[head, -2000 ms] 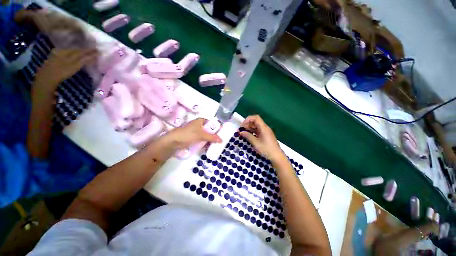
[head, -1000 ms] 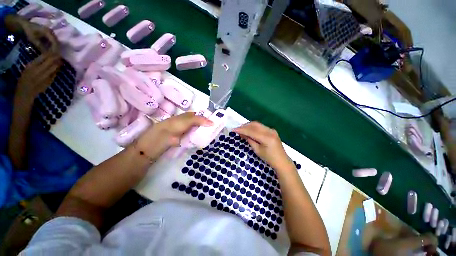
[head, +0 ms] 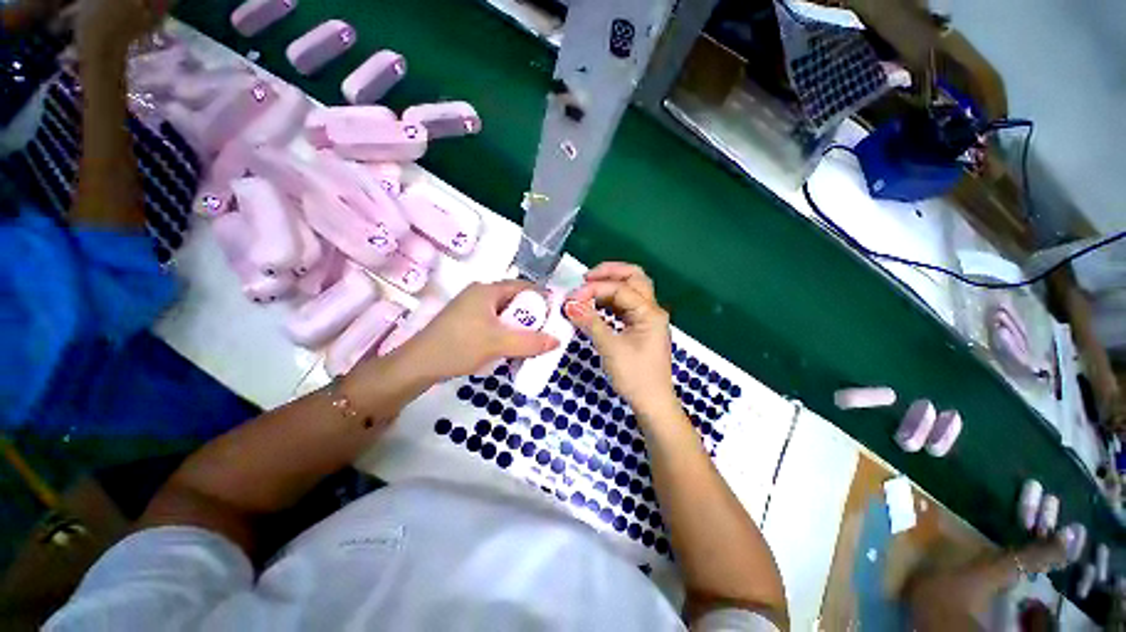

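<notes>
My left hand (head: 475,331) holds pale pink housings (head: 525,311) by the sheet's upper left corner. One shows its rounded end with a small dark mark; another pale housing lies along my fingers, pointing down over the sheet. My right hand (head: 627,324) is just right of them, thumb and index fingertips pinched together close to the housing; whether a sticker is between them is too small to tell. The sticker sheet (head: 580,451) with rows of dark round dots lies below both hands, partly covered by my right wrist.
A pile of pink housings (head: 309,228) lies left. A grey metal post (head: 593,124) stands just beyond my hands, by the green conveyor (head: 729,272) carrying spaced housings. Neighbours' arms are at far left and lower right, near a brown board (head: 852,543).
My right hand has risen from the sheet's top edge to beside the housing. My left hand has turned the held housing so its marked end shows. Housings on the belt have shifted.
</notes>
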